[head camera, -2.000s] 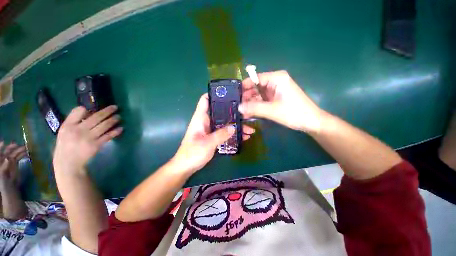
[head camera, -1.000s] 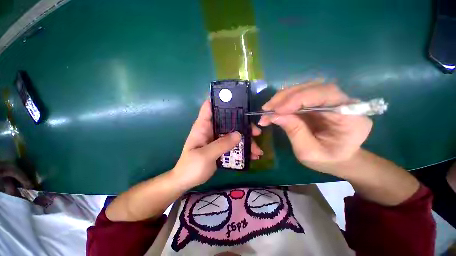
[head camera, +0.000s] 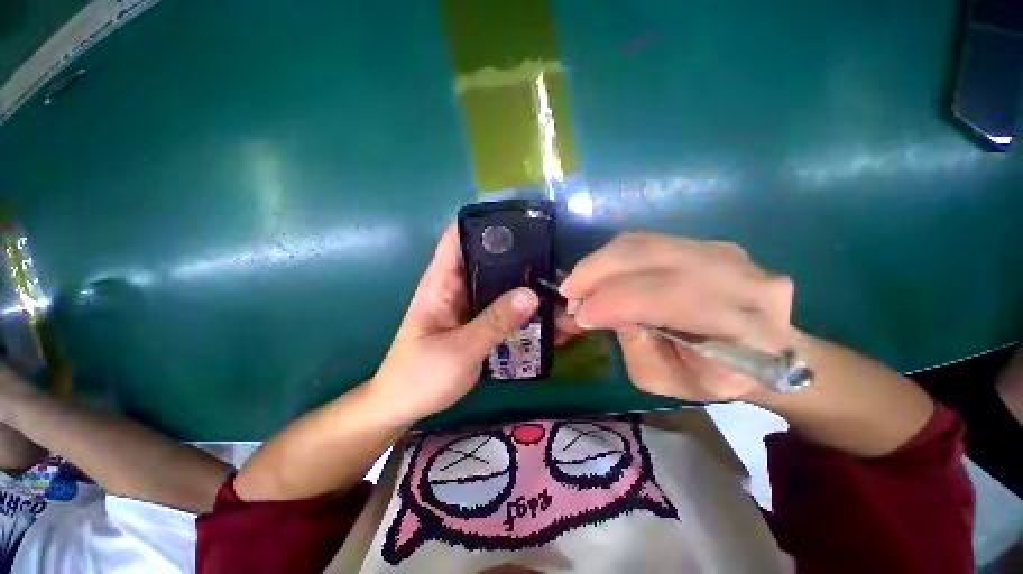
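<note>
My left hand (head camera: 432, 331) holds a black phone body (head camera: 507, 267) upright over the green bench, with the thumb on its middle. A round grey disc (head camera: 496, 239) shows near its top end. A patterned silver and blue circuit board (head camera: 518, 354) shows in its lower half. My right hand (head camera: 690, 314) holds thin tweezers (head camera: 729, 354) like a pen. Their whitish wrapped end points right, and the tip is at the phone's right side near its middle. Whether the tip grips anything cannot be told.
A translucent yellow-olive tape strip (head camera: 507, 123) is stuck on the green bench (head camera: 314, 146) beyond the phone. A dark slab (head camera: 989, 79) lies at the far right. Another person's forearm (head camera: 123, 443) reaches in at the lower left. A pale divider (head camera: 51, 51) runs along the upper left.
The tweezers have tilted, their wrapped end lower, and the right hand is more closed and nearer the phone. The disc looks grey, not bright white. The small phone at the left is gone; another person's forearm has appeared.
</note>
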